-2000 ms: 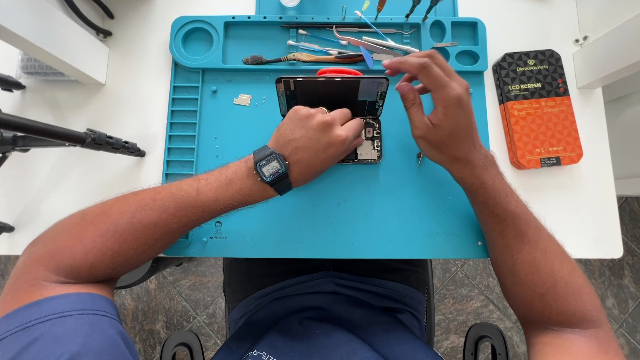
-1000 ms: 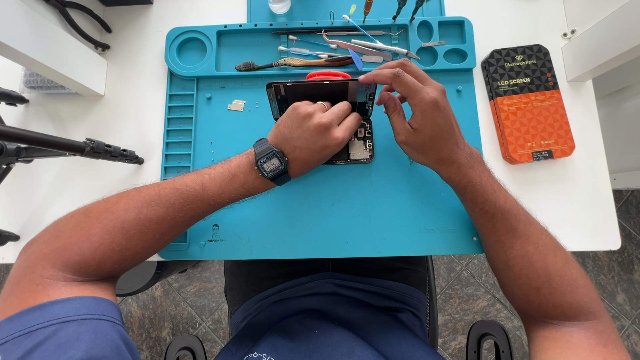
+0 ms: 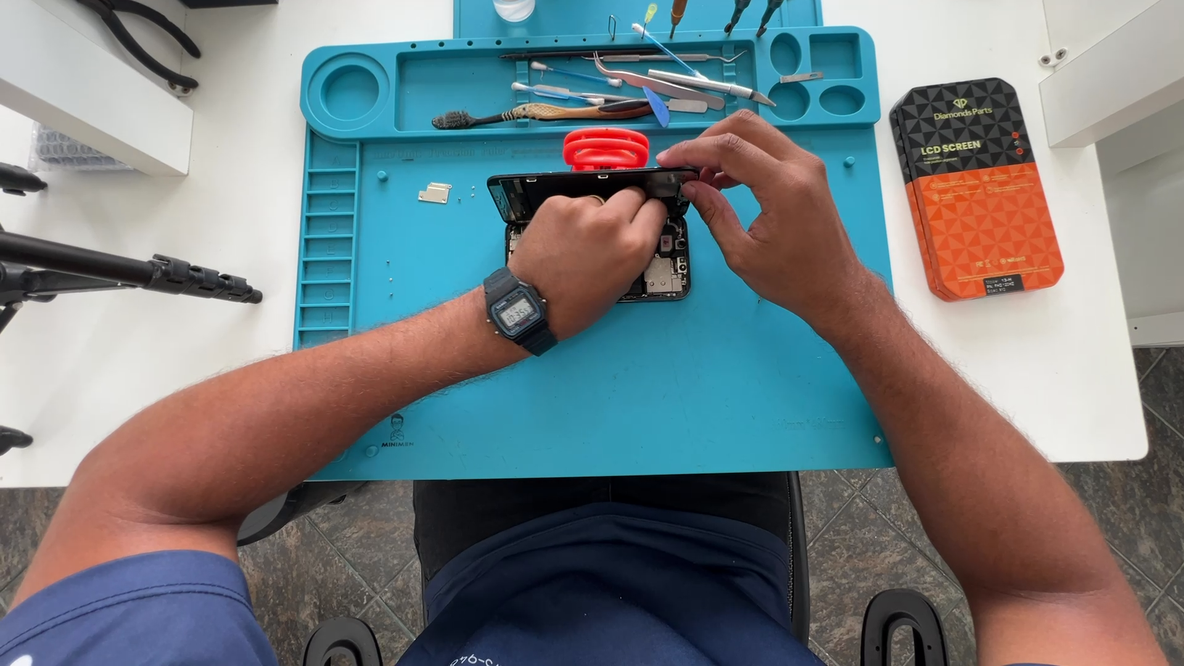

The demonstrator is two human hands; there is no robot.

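An opened smartphone lies on the blue silicone repair mat [image 3: 592, 407], its body [image 3: 664, 273] flat with inner parts showing. Its screen panel [image 3: 546, 188] stands raised at the far edge, against a red suction cup [image 3: 606, 150]. My left hand [image 3: 592, 250] reaches over the phone body, its fingertips down between body and panel; what they touch is hidden. With thumb and fingers, my right hand [image 3: 754, 190] grips the panel's upper right corner. A small metal shield plate [image 3: 434, 193] and tiny screws [image 3: 472, 193] lie left of the phone.
Behind the phone, the mat's tray holds a brush [image 3: 546, 112], tweezers [image 3: 647, 81], a blue pick [image 3: 657, 106], swabs and metal tools. An orange and black LCD screen box [image 3: 978, 190] lies at right. A black tripod leg [image 3: 120, 268] juts in from the left.
My right hand has come from beside the panel, fingers spread, to its upper right corner and closed on it. My left hand stays over the phone.
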